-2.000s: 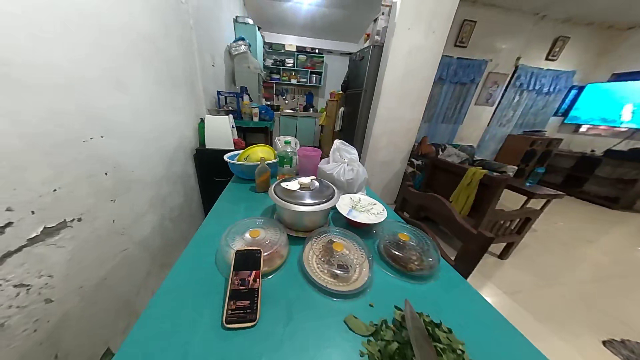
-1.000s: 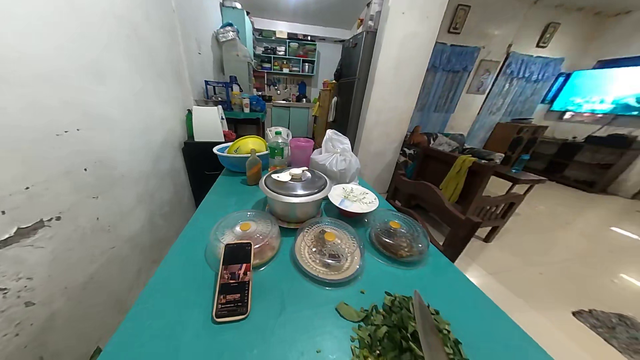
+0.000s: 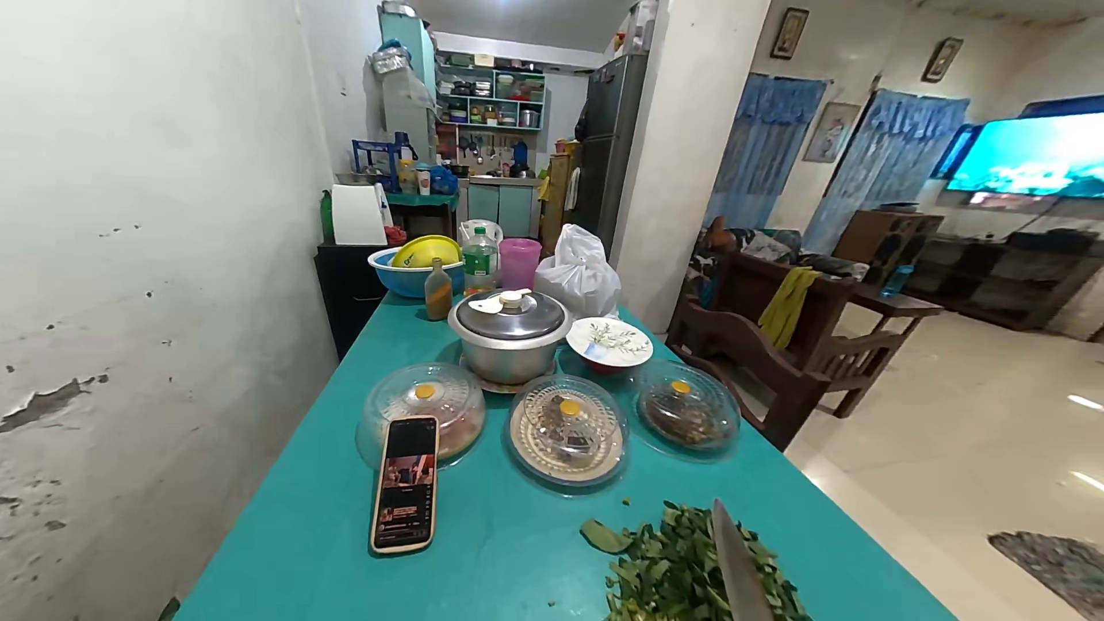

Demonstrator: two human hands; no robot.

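Observation:
Neither my left hand nor my right hand shows in the head view. A knife blade (image 3: 740, 565) points up and away over a heap of chopped green leaves (image 3: 668, 561) at the lower right of the teal table (image 3: 509, 552); its handle is cut off by the bottom edge, so whether a hand holds it cannot be told. One larger leaf piece (image 3: 605, 536) lies at the heap's left side. A smartphone (image 3: 405, 483) with a lit screen leans against a clear domed cover (image 3: 431, 388) on the left. Two more domed covers, one in the middle (image 3: 569, 431) and one on the right (image 3: 690, 414), cover food.
Behind the covers stand a lidded metal pot (image 3: 509, 345), a patterned white plate (image 3: 609, 343), a white plastic bag (image 3: 580, 276), a glass bottle (image 3: 438, 293), a pink container (image 3: 519, 263) and a blue basin (image 3: 405, 280). A wooden chair (image 3: 750, 366) borders the table's right side; a wall (image 3: 172, 259) is at left.
The knife blade has shifted slightly relative to the leaf heap and the heap looks more spread out. The phone, covers and pot stay in place. The view has turned a little.

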